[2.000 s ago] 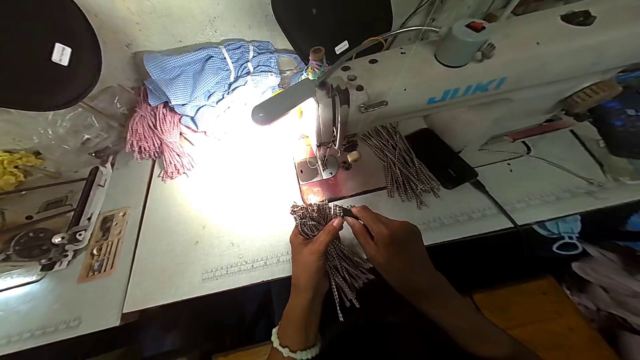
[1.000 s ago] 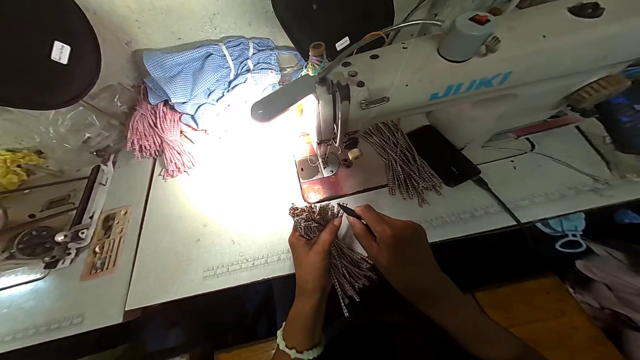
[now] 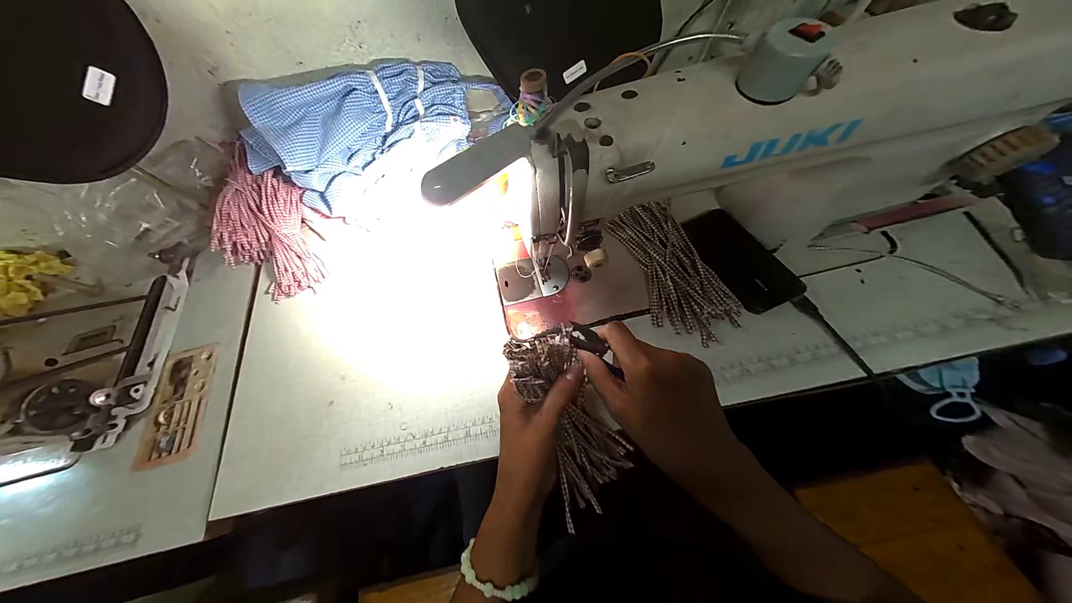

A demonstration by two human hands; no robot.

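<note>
My left hand (image 3: 536, 410) grips a bundle of brown-and-white checked fabric cords (image 3: 586, 456) near its top end, with the loose cords hanging below toward the table's front edge. My right hand (image 3: 649, 377) holds a small black tool (image 3: 590, 341), probably thread snips, its tip against the upper end of the bundle. Both hands are just in front of the needle plate (image 3: 536, 280) of a Juki sewing machine (image 3: 804, 134). A second bundle of checked cords (image 3: 674, 272) lies right of the needle area.
A black phone (image 3: 745, 260) with a cable lies beside the second bundle. Behind at left are blue checked cloth (image 3: 360, 126) and pink cords (image 3: 264, 222). Another machine (image 3: 75, 394) stands far left. A thread cone (image 3: 533, 88) rises behind the machine head, near a lit lamp (image 3: 477, 163).
My left hand keeps its hold on the bundle. The black tool in my right hand has shifted slightly against the bundle's top end.
</note>
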